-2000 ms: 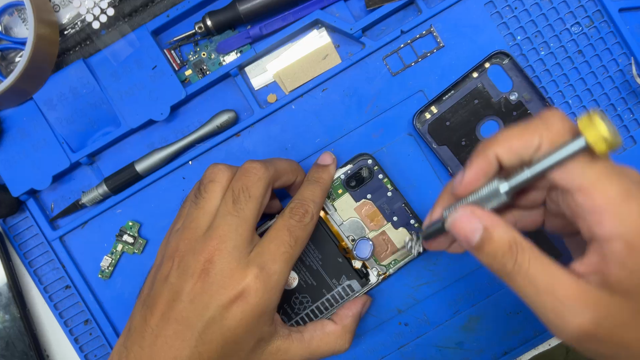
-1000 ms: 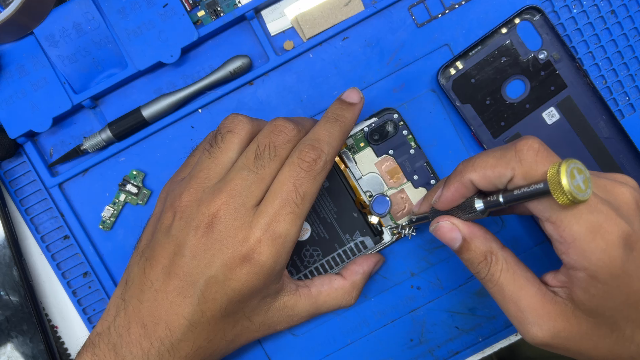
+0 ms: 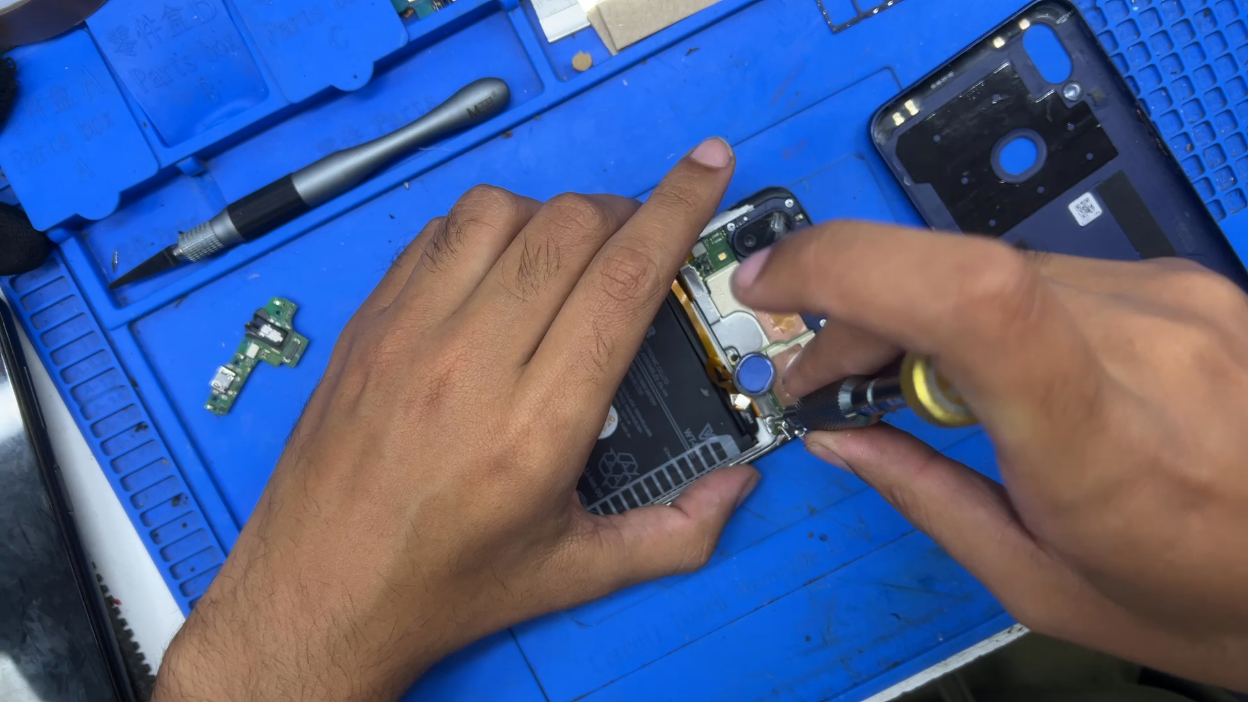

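An opened smartphone [image 3: 673, 400] lies on the blue repair mat, its black battery and circuit board exposed. My left hand [image 3: 487, 380] is spread over it, thumb along the near edge and index finger along the far side, gripping the phone. In my right hand [image 3: 985, 390] is a precision screwdriver [image 3: 838, 405] with a knurled dark shaft and a gold cap. Its tip is at the phone's corner, where small metallic bits cluster beside a round blue sticker [image 3: 755, 373]. My right index finger reaches over the board near the camera module [image 3: 756, 234]. My palm hides part of the phone.
A small green charging-port board [image 3: 255, 351] lies left of my left hand. Behind it rests a grey-and-black precision knife [image 3: 322, 180]. The phone's dark back cover [image 3: 1053, 136] is at the upper right. A dark-screened device [image 3: 44, 526] is at the left edge of the blue silicone mat [image 3: 741, 604].
My right hand has turned on the screwdriver, and its index finger has come off the handle to above the board. The screwdriver tip stays at the phone's corner. The view has moved closer.
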